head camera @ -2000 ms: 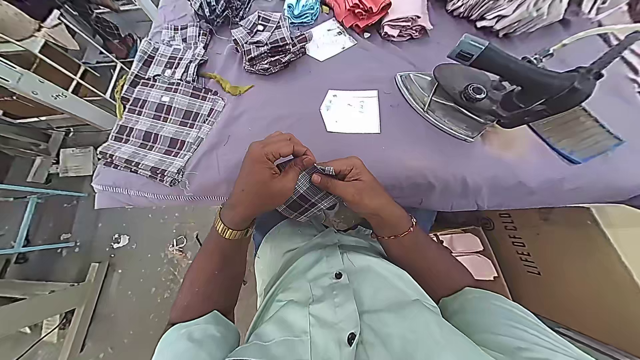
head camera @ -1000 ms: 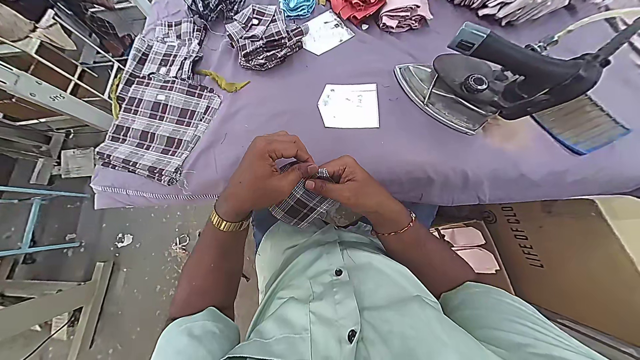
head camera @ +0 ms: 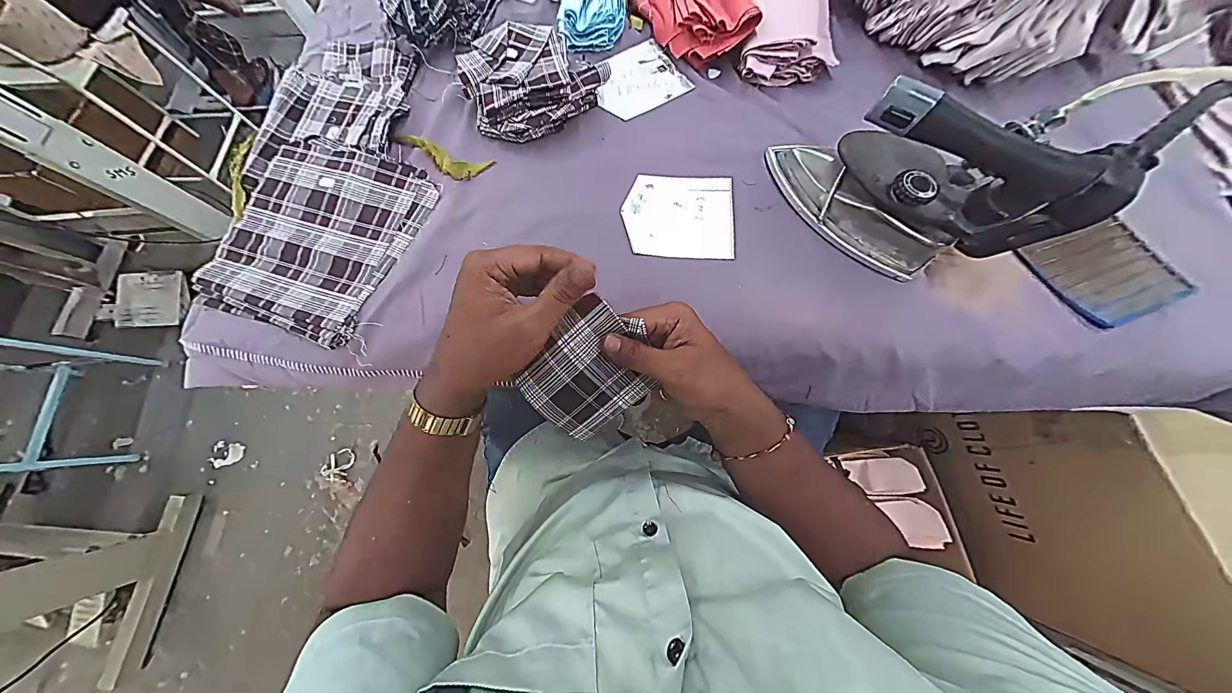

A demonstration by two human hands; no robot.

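Between my hands, just off the table's front edge, is a small plaid fabric piece (head camera: 582,371). My right hand (head camera: 683,361) pinches it at its right side, thumb on top. My left hand (head camera: 515,313) is at the piece's upper left, thumb and fingertips together; whether cloth sits between them cannot be told. A white card pattern with a pointed side (head camera: 680,218) lies on the purple cloth beyond my hands. To its right rests a steam iron (head camera: 924,183), near a brush-like pad with a blue edge (head camera: 1107,269).
Stacked plaid pieces (head camera: 318,231) lie at the table's left, beside a yellow-green strip (head camera: 448,162). Farther back are a plaid bundle (head camera: 529,82), another white card (head camera: 643,82), red cloth (head camera: 698,29) and pink cloth (head camera: 784,38). A cardboard box (head camera: 1078,539) stands below at right.
My left hand has shifted away from my right hand, toward the upper left, and its fingertips are now apart from the right's. More of the plaid piece shows between them.
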